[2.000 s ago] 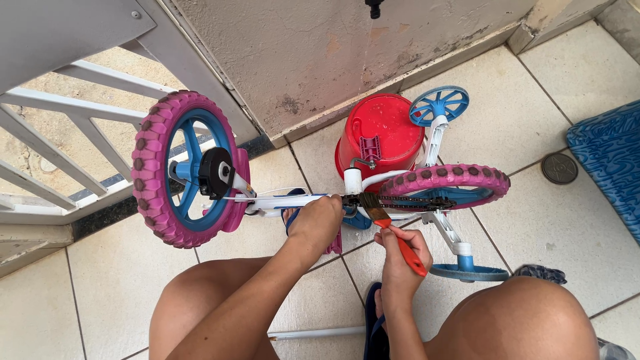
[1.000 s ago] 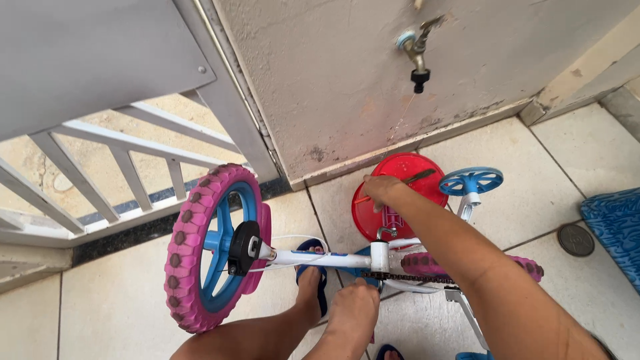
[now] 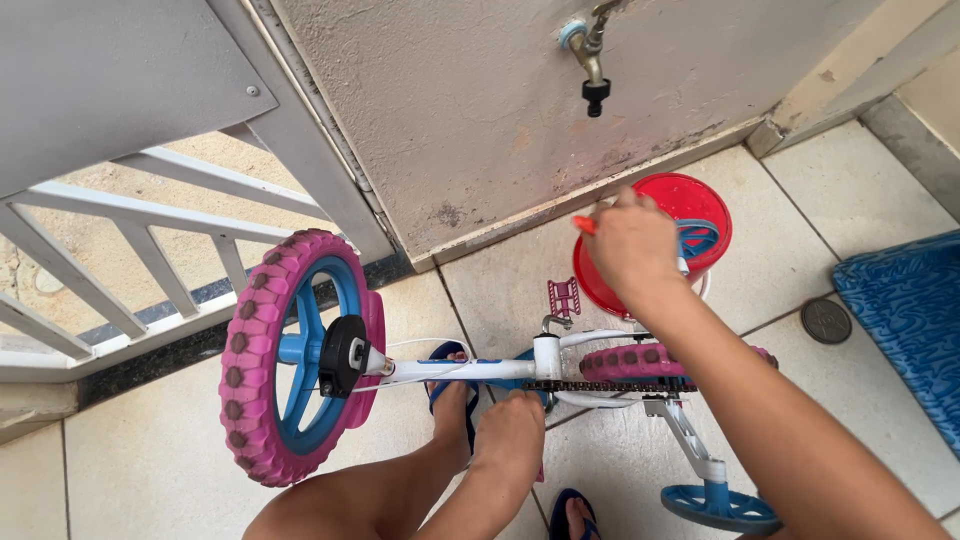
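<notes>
A child's bicycle with a white frame (image 3: 465,370) lies upside down or tilted below me, its pink front tyre (image 3: 240,382) at the left and its pink rear tyre (image 3: 637,362) at the right. My left hand (image 3: 511,435) is closed at the crank area, by the front end of the chain (image 3: 615,386); what it grips is hidden. Over the red bucket (image 3: 712,206) is my right hand (image 3: 634,240), blurred, holding a brush by its orange-red handle (image 3: 585,225); the bristles are hidden. A pink pedal (image 3: 564,298) stands near the bucket. One blue training wheel (image 3: 720,506) is at lower right.
A brass tap (image 3: 589,52) with a black nozzle projects from the wall. At left is a metal gate (image 3: 172,225). A round drain cover (image 3: 826,321) and a blue patterned object (image 3: 907,322) lie at right. My sandalled feet are beneath the bicycle.
Two seconds ago my right hand held the brush at the chain; it has since moved away to the red bucket. My left hand remains near the crank. The view has shifted to show the tap.
</notes>
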